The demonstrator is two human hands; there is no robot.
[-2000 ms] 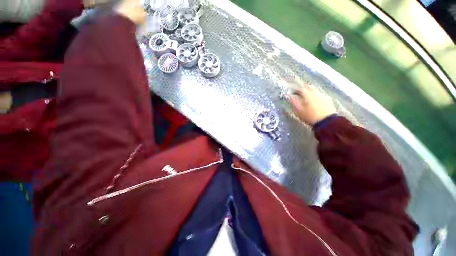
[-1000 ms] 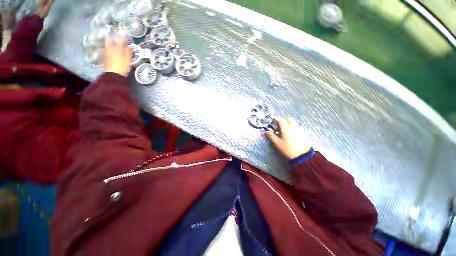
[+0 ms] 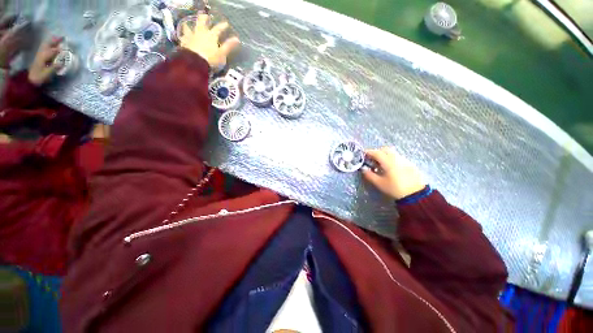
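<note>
A pale round fan head [image 3: 347, 157] with curved blades lies on the silvery sheet, its short neck pointing right. My right hand [image 3: 395, 173] grips that neck between thumb and fingers. My left hand [image 3: 207, 40] is at the upper left with fingers spread, over the pale parts there; whether it touches one is hidden. Below it, two open fan heads [image 3: 289, 99] lie touching, beside a round unit with a dark centre [image 3: 224, 92]. A front grille [image 3: 234, 125] with thin spokes lies just below them.
A pile of closed fan heads [image 3: 148, 36] lies at the upper left. Another person's hand [image 3: 45, 60] holds a pale round part at the far left. A fan unit [image 3: 441, 19] sits on the green conveyor [image 3: 520, 84]. A black-handled thing [image 3: 579, 276] is at the right edge.
My left hand has moved right and up across the pile, and its fingers have spread. My right hand came to the fan head's neck earlier and still grips it; the neck has turned to point right.
</note>
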